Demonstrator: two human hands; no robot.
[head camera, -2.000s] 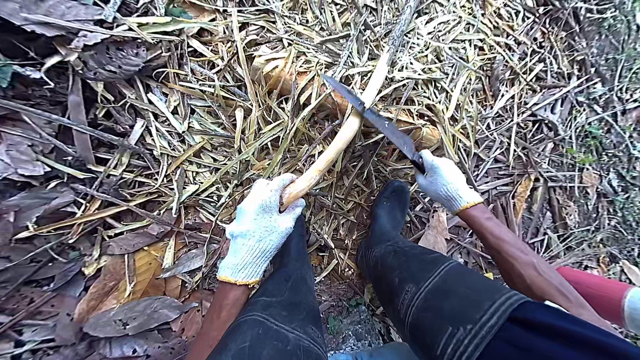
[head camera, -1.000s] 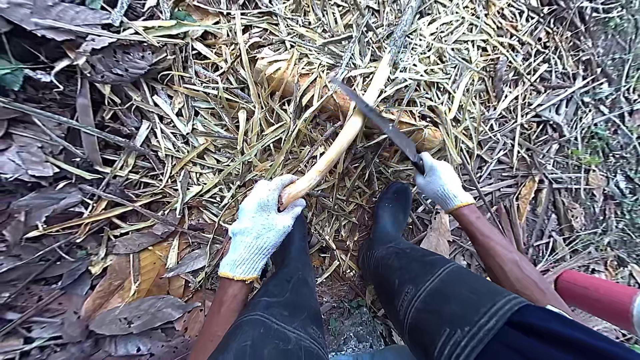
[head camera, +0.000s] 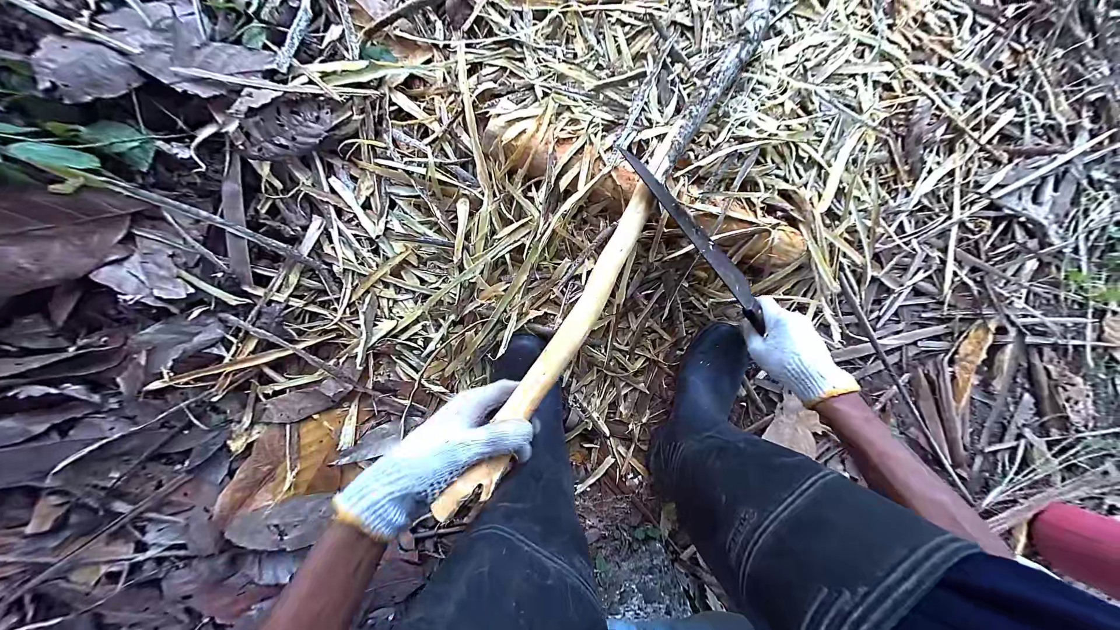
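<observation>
My left hand (head camera: 446, 455), in a white knit glove, grips a long branch (head camera: 582, 319) close to its near end. The near part of the branch is pale and peeled; the far part keeps its grey bark. My right hand (head camera: 792, 346), gloved the same way, holds a machete (head camera: 691, 229) by its handle. The dark blade points up and left, its tip by the branch where the pale wood meets the bark. Under the branch a short thick log (head camera: 770, 245) lies across the ground, partly covered by bark strips.
Peeled bark strips (head camera: 411, 271) cover the ground around the log. Dry brown leaves (head camera: 114, 437) lie at the left, with green leaves (head camera: 79, 153) at the upper left. My black boots (head camera: 713, 376) stand below the log. A red object (head camera: 1081, 542) is at the lower right edge.
My left hand has come down and nearer with the branch, whose cut end now shows below the hand. The peeled part has shifted nearer across the log. My right hand still holds the machete.
</observation>
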